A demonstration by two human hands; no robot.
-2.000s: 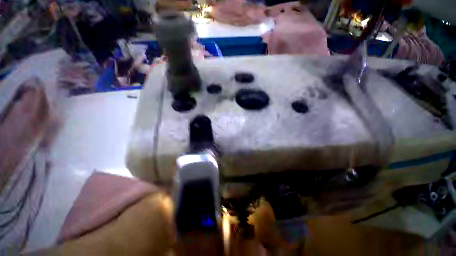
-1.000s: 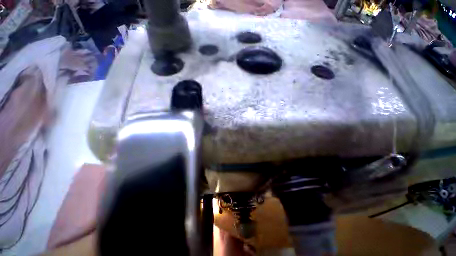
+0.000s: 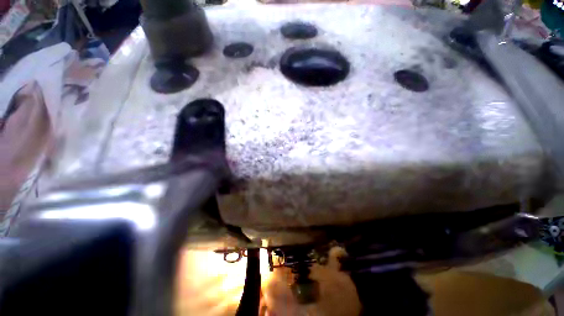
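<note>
The white, speckled sewing machine head (image 3: pixel 346 129) fills the view from very close. A shiny metal take-up lever cover (image 3: pixel 142 203) looms large and blurred at the lower left. Small dark metal parts (image 3: pixel 301 271) hang under the head in a yellow-white glow. My right hand or forearm (image 3: pixel 491 293) shows as a blurred tan shape at the bottom right, its fingers hidden behind dark parts. A bright, skin-toned patch (image 3: pixel 207 281) left of the needle area may be my left hand; its outline is lost in glare. What either holds cannot be seen.
A grey upright knob (image 3: pixel 176 31) and black rubber plugs (image 3: pixel 314 66) are on the head's top. Layered pink and white pieces (image 3: pixel 28 129) lie at the far left. A pale tray (image 3: pixel 525 262) with dark metal bits is partly visible at the right edge.
The view has moved much closer to the machine head, which now looks larger. The lever cover has grown and shifted left. The pink panel at lower left is no longer visible.
</note>
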